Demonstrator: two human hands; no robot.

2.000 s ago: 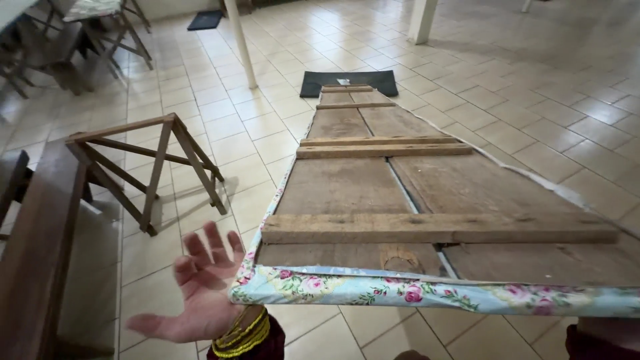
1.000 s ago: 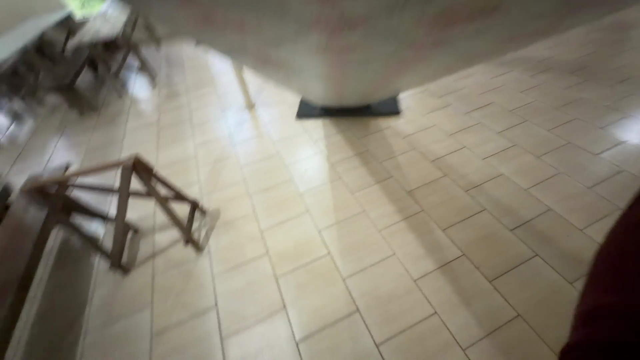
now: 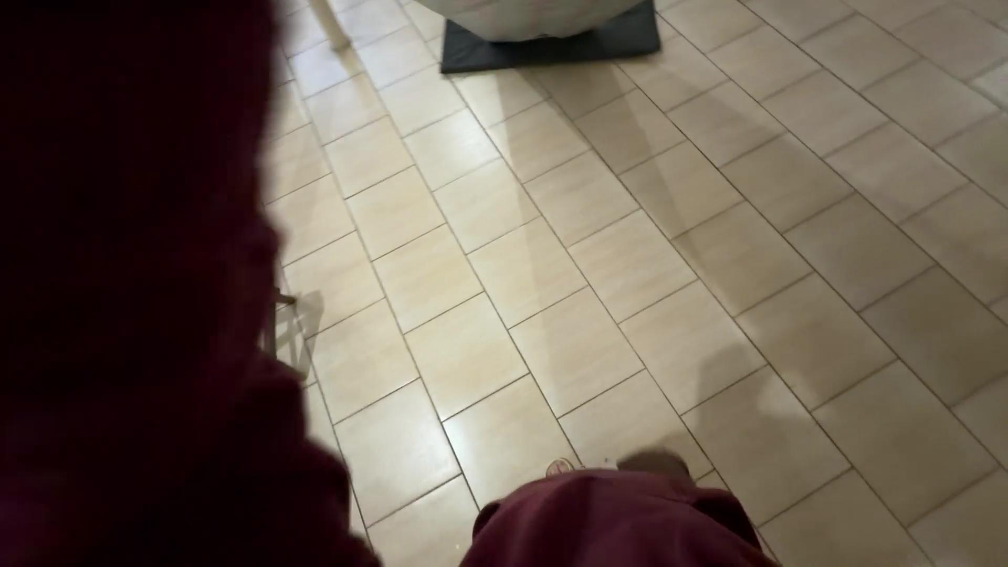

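Neither of my hands shows in the head view. A dark maroon sleeve (image 3: 134, 315) fills the left side, close to the camera, and hides what lies behind it. At the top centre, the lower end of a pale cloth-covered panel (image 3: 535, 17) meets a dark mat (image 3: 551, 53) on the floor. Whether a hand touches the panel cannot be seen. My maroon clothing (image 3: 606, 520) shows at the bottom.
Cream floor tiles (image 3: 535, 260) spread across the view, with shadows on them. A pale post (image 3: 329, 24) stands at the upper left. Part of a wooden trestle (image 3: 272, 335) shows beside the sleeve.
Two seconds ago the panel lay with its wooden underside and slats facing me, and my left hand was open beside it. Now the panel is raised, its cloth side showing, and the hand is out of view.
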